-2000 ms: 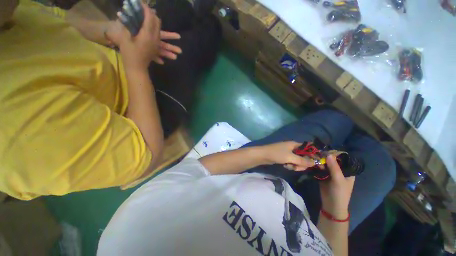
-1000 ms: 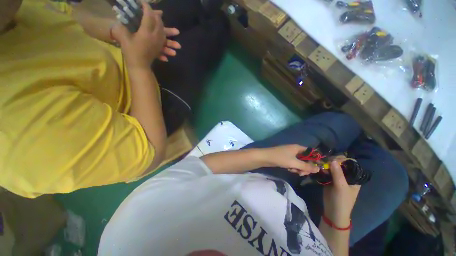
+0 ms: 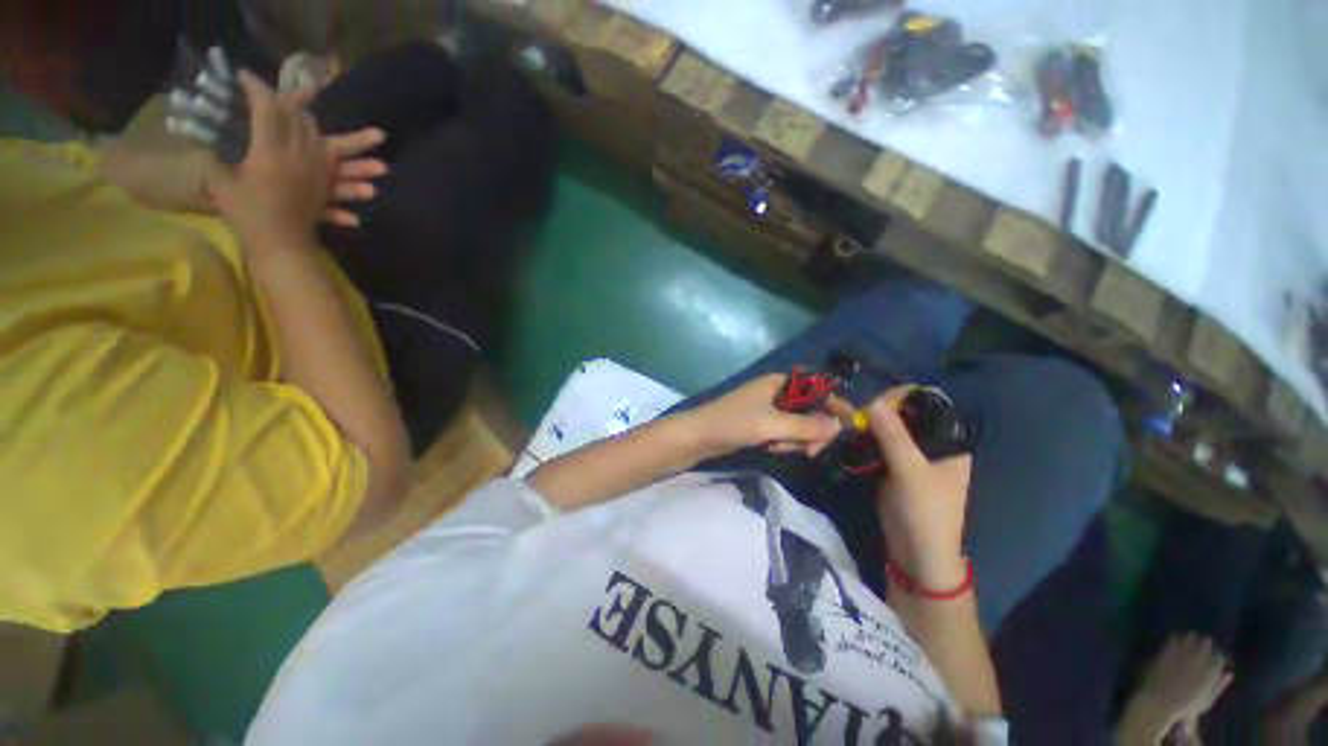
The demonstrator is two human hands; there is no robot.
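My left hand (image 3: 791, 414) is shut on red wires (image 3: 804, 389), bunched above its fingers over my lap. My right hand (image 3: 906, 455) is shut on a black cable coil (image 3: 942, 420), which bulges out past its right side. A yellow plug (image 3: 859, 418) shows between the two hands, by my right thumb. A small black piece (image 3: 842, 363) sticks up beyond the red wires. A thin red loop hangs below the yellow plug. The fingers hide much of the wiring.
The white-covered table (image 3: 1005, 161) on a wooden pallet edge (image 3: 910, 187) curves ahead and right. Bagged cable sets (image 3: 918, 61) and black sticks (image 3: 1114, 207) lie on it. A person in yellow (image 3: 160, 394) sits at left holding grey pieces (image 3: 211, 110). Another person's hand (image 3: 1183, 678) shows lower right.
The whole view has shifted, so the table and my hands sit further left. A person's hand now shows lower right. My hands keep their hold; the gap between them looks slightly wider.
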